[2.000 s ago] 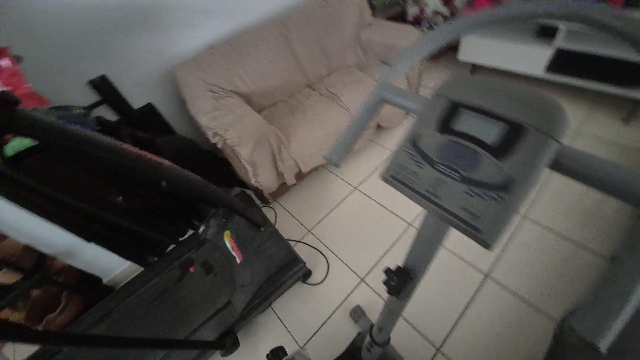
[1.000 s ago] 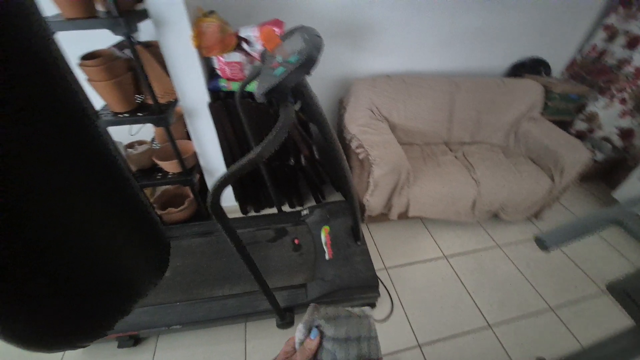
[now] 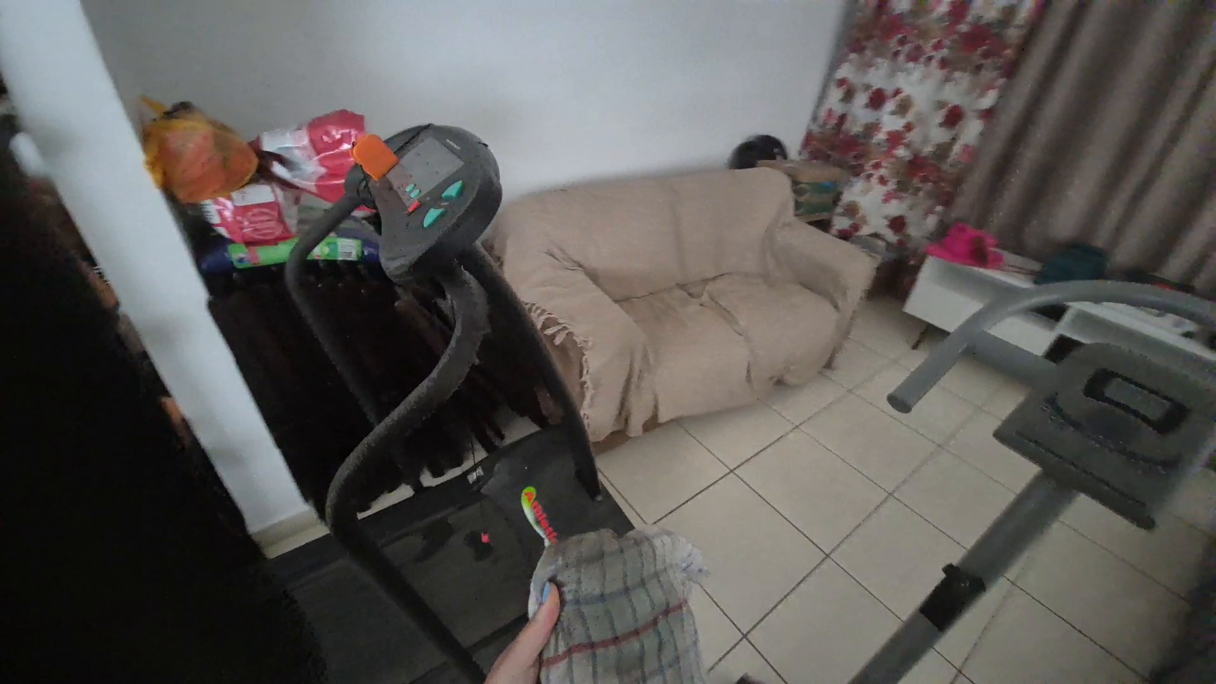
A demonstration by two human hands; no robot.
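At the bottom centre, my left hand (image 3: 528,642) grips a grey striped cloth (image 3: 622,603), with a blue-nailed thumb on its near side; the other fingers are hidden behind the fabric. The cloth bunches upward and overlaps the view of the treadmill's black base (image 3: 427,560). Above and to the left stands the treadmill console (image 3: 432,195), with an orange piece at its edge and a curved black handrail (image 3: 408,418) running down from it. My right hand is out of view.
A sofa (image 3: 684,237) with a beige cover stands against the wall. An exercise bike's console (image 3: 1116,418) and grey handlebar are at right, before a white low cabinet (image 3: 978,299). Plastic bags (image 3: 204,157) lie behind the treadmill. A large dark shape (image 3: 114,475) blocks the left edge.
The view has swung from the bike toward the treadmill, then partly back right. My left hand and the cloth, low in the frame a second ago, now show more fully.
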